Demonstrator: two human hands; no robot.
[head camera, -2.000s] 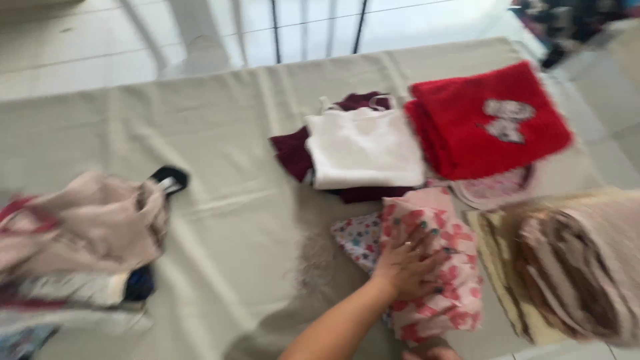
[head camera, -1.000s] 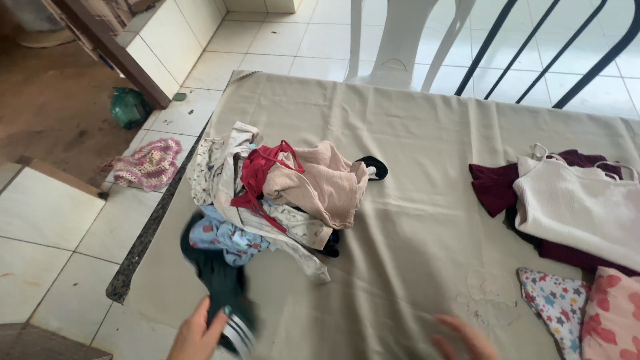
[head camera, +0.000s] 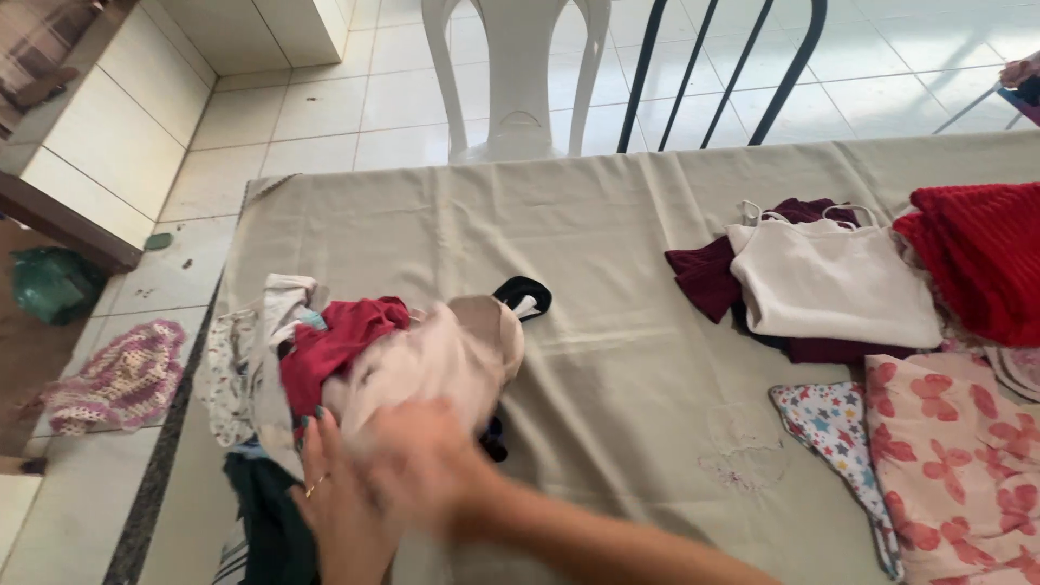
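Note:
A heap of clothes lies on the left part of the cloth-covered table. My left hand (head camera: 345, 496), with a ring and green nails, rests at the heap's near side, by a red garment (head camera: 337, 345) and a dark green garment (head camera: 272, 520). Blurred by motion, my right hand (head camera: 418, 455) is at the near edge of a pale pink garment (head camera: 431, 370); its fingers are hard to make out. White patterned garments (head camera: 231, 374) lie at the heap's left, and a black piece (head camera: 524, 294) sticks out at its far right.
At right lie a folded white strappy top (head camera: 837, 280) on maroon clothing, a red textured cloth (head camera: 983, 260), a star-print cloth (head camera: 829, 431) and a butterfly-print cloth (head camera: 951, 463). Chairs, one of white plastic (head camera: 520, 89), stand beyond the beige tablecloth (head camera: 601, 236). A crocheted mat (head camera: 122, 378) is on the floor.
The view has swung left since the oldest frame, where a hand lay on the butterfly-print cloth. Since one second ago, my right hand has moved left to the heap, and the pink garment has shifted.

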